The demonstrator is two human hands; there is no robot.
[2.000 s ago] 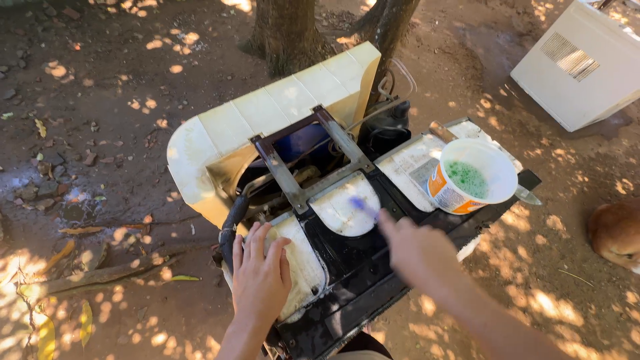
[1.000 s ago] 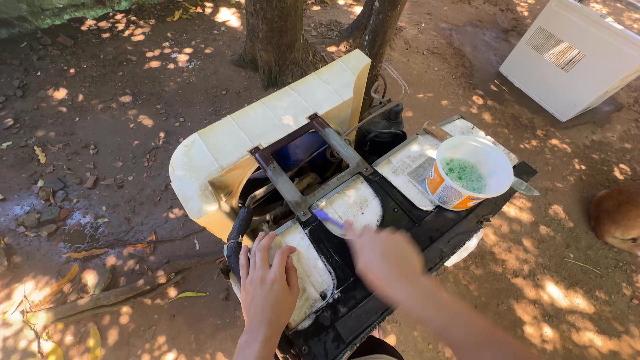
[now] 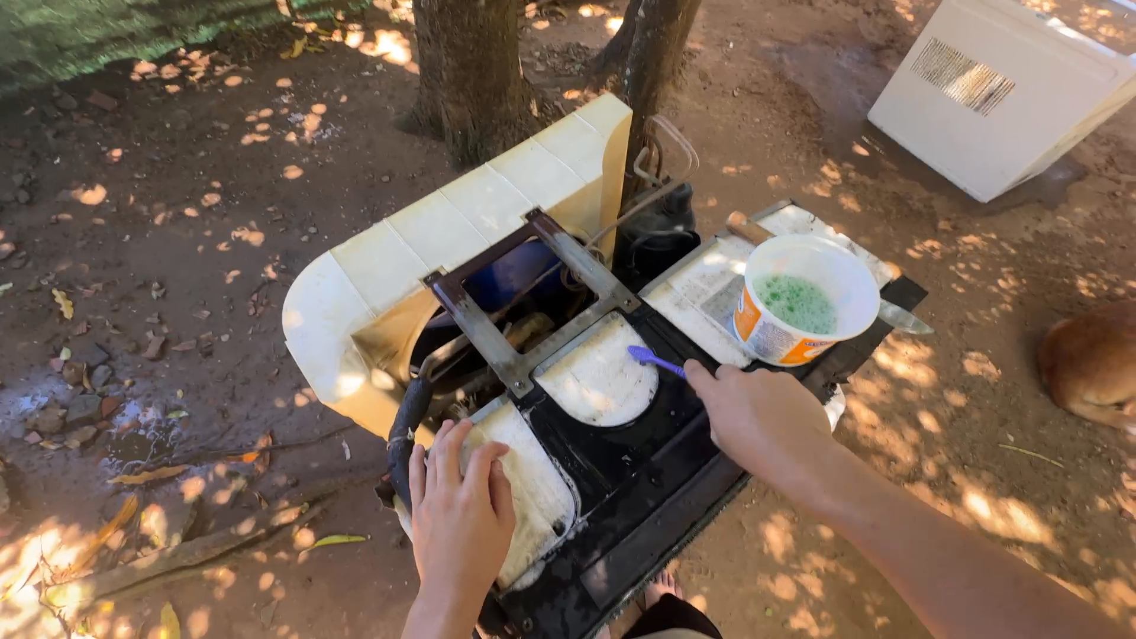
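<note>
My right hand (image 3: 754,413) grips a purple toothbrush (image 3: 655,359), its head at the right edge of a rounded white panel (image 3: 603,373) set in the black frame (image 3: 652,497) of an appliance. My left hand (image 3: 463,497) rests with spread fingers on the white panel (image 3: 537,506) at the left end. Beyond the rounded panel a metal bracket (image 3: 484,342) spans an opening with tubes. A white plastic tub (image 3: 781,333) with orange printing holds green, foamy liquid and stands on the right-hand panel (image 3: 697,297). A knife (image 3: 905,318) lies partly behind the tub, its blade tip sticking out.
A cream plastic housing (image 3: 461,222) stands behind the frame, close to a tree trunk (image 3: 470,80). Black parts and thin tubing (image 3: 679,146) lie near the trunk. A white vented box (image 3: 994,98) sits on the dirt at upper right. A brown animal (image 3: 1096,364) is partly visible at right.
The toothbrush has shifted from the middle of the rounded panel to its upper left part, then to its right edge. My left hand stays at the left panel.
</note>
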